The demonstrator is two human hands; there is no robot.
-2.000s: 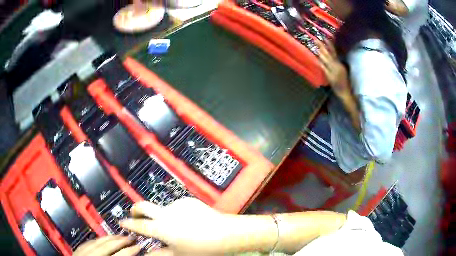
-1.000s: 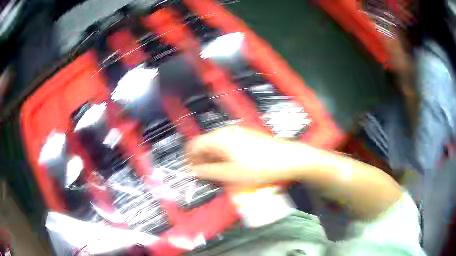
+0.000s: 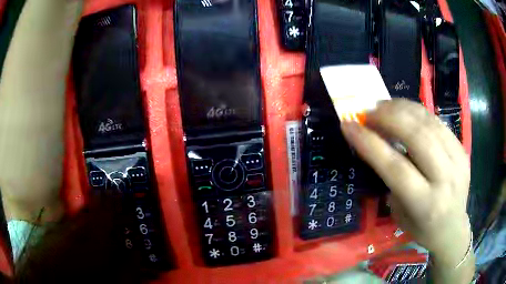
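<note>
My right hand pinches a small white card with orange print over the third open black flip phone, near its hinge. Whether the card touches the phone is unclear. The second open phone shows its dark screen and keypad. The leftmost open phone has shiny, film-like edges above its keypad; a dark blurred shape covers part of its lower half. The phones lie in a red foam tray. My left forearm runs up the left edge; the hand is cut off by the top.
More black phones lie to the right, partly behind my right hand. A white barcode label is beside the third phone. Another phone's keypad end shows at the top. Small white bits lie near the tray's front edge.
The view has moved in close over the phones. My right hand now holds the white card up over a phone. The neighbouring worker has left the view.
</note>
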